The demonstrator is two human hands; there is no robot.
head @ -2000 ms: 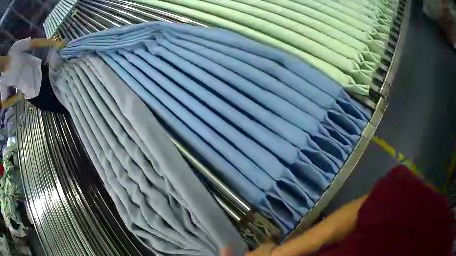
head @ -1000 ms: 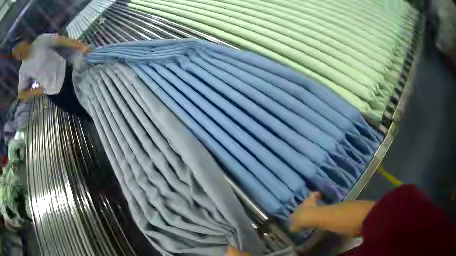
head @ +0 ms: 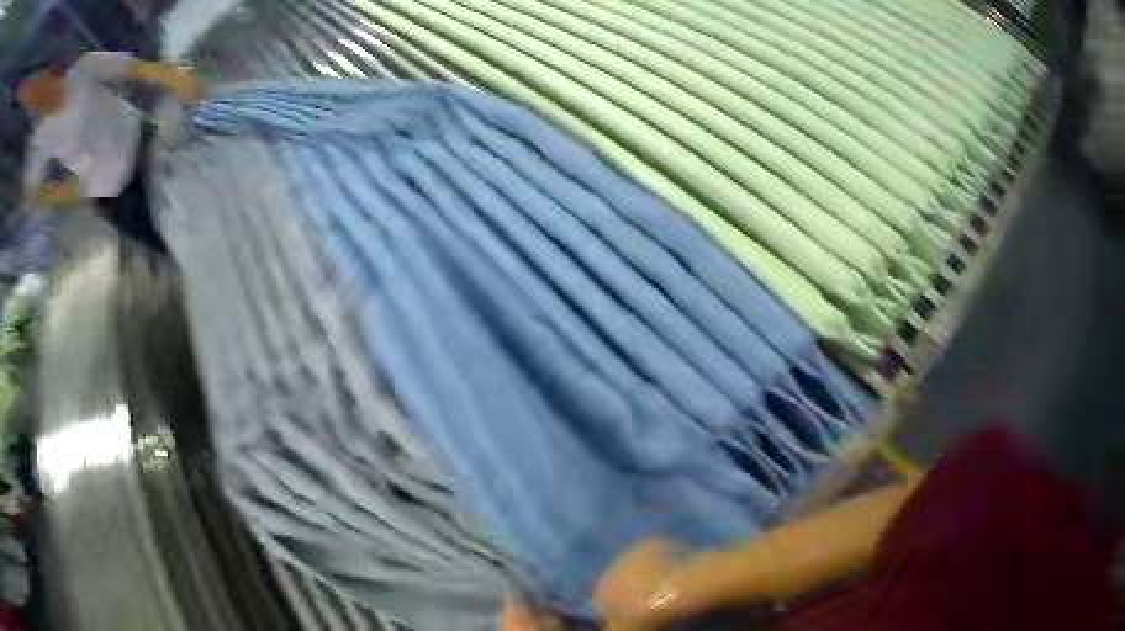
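Observation:
A pleated blue curtain panel [head: 555,284] lies across the metal-bar rack [head: 80,333]. A grey curtain panel [head: 234,271] lies along its left side, its folds drawn together near the bottom. My right hand [head: 642,586] is blurred at the bottom centre and grips the near edge of the blue panel, with the cloth drawn towards it. My left hand [head: 524,614] is mostly cut off by the bottom edge. Only a little of it shows, at the gathered near end of the grey panel. Its fingers are hidden in part.
A pale green pleated panel [head: 765,148] covers the rack at the upper right. A person [head: 93,130] stands at the far left, hands near the far ends of the cloths. Green cloth [head: 19,358] is at the left edge. Grey floor [head: 999,345] lies to the right.
My right hand has moved left and down from the blue panel's near corner, drawing that edge across towards the grey panel. My left hand and the grey end have shifted left in view.

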